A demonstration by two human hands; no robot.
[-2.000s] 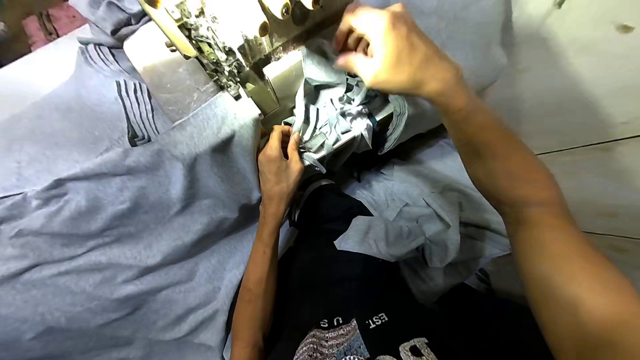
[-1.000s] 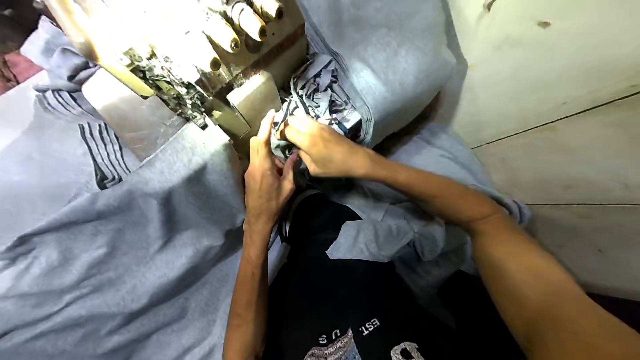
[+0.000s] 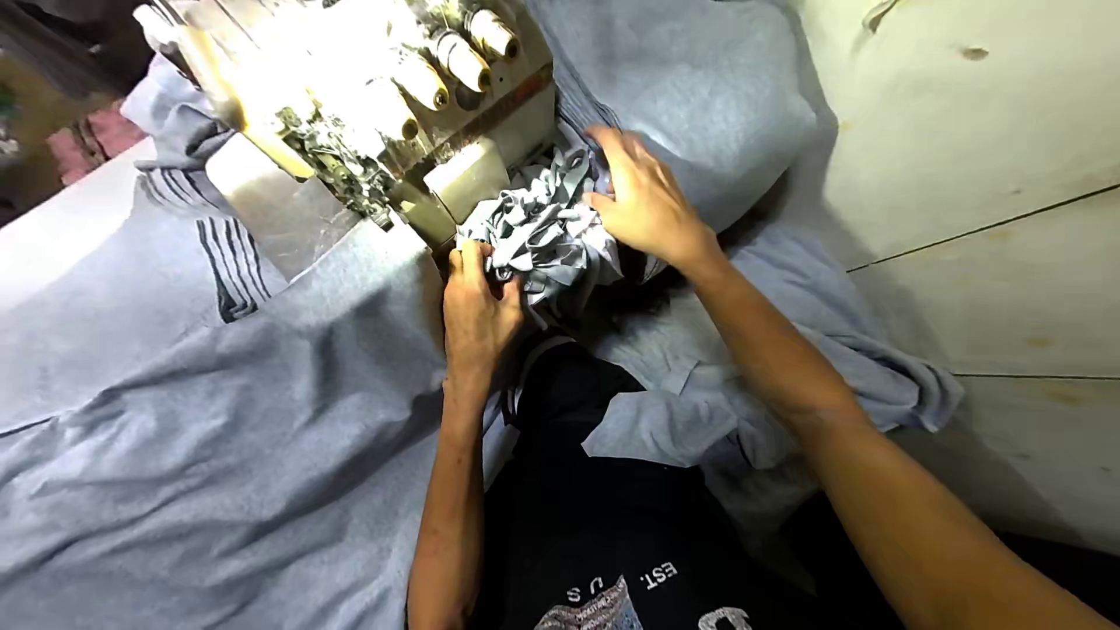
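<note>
A tangled heap of grey fabric trimmings [image 3: 547, 227] lies right beside the sewing machine [image 3: 376, 96], which looks like an overlock. At the heap's lower left edge, my left hand [image 3: 481, 306] pinches some of the trimmings between thumb and fingers. My right hand [image 3: 643, 197] rests at the heap's right side with thumb and fingers apart, near striped ribbing; whether it grips any strip is hard to tell. Large grey knit fabric [image 3: 262, 437] spreads across the left, up to the machine's needle area. A strip of dark-striped ribbing [image 3: 232, 267] lies upon it.
More grey fabric [image 3: 700, 96] bulges behind my right hand. Another grey piece [image 3: 665, 429] lies over my lap, and further cloth [image 3: 857, 367] hangs to its right. Pale panels [image 3: 980, 219] with dark seams fill the right side. A pink cloth [image 3: 96, 140] is at the far upper left.
My right hand was raised, then came down beside my left hand, and is now at the heap's right side with its fingers spread. My left hand has stayed at the heap's near edge.
</note>
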